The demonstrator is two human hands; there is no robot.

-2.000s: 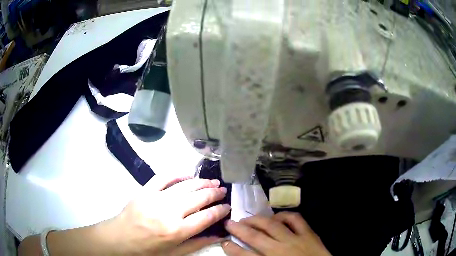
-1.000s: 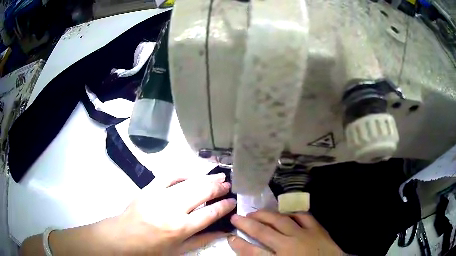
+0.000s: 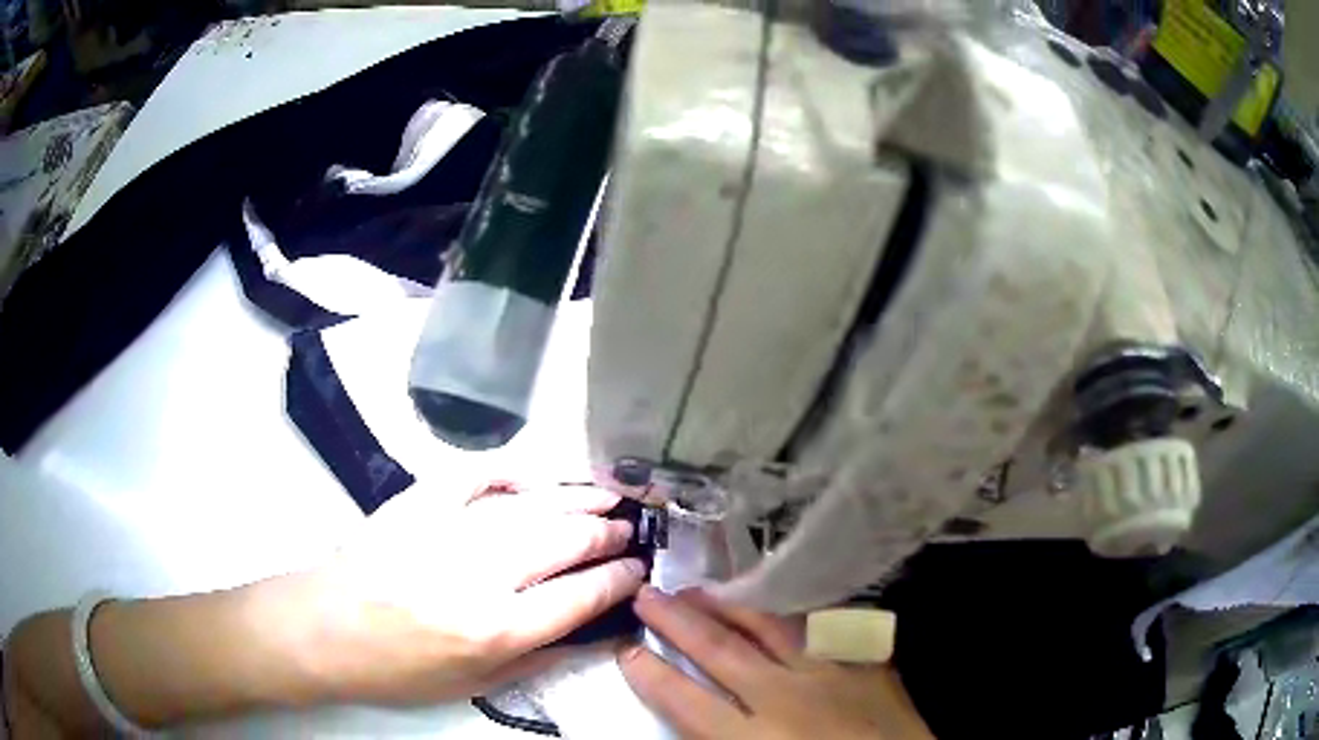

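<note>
A dark strip (image 3: 605, 625) lies under the machine head, on or beside white fabric (image 3: 576, 685). My left hand (image 3: 492, 586) rests flat on it, fingers pointing at the presser foot (image 3: 654, 523). My right hand (image 3: 767, 672) lies flat just to the right, fingertips near the left ones, partly cut off by the bottom edge. Neither hand visibly grips; both press the cloth. The needle tip cannot be made out. The dark garment body (image 3: 1034, 636) spreads to the right below the machine head.
The cream sewing machine head (image 3: 825, 289) fills the upper middle, with a white tension dial (image 3: 1140, 496). A green lamp tube (image 3: 506, 260) hangs left of it. A loose dark strip (image 3: 343, 419) and a long dark panel (image 3: 130, 289) lie on the white table at left.
The view has shifted, so the machine head appears further right and larger. The slot on its front now shows. A dark looped edge shows below my left hand. Both hands remain on the cloth.
</note>
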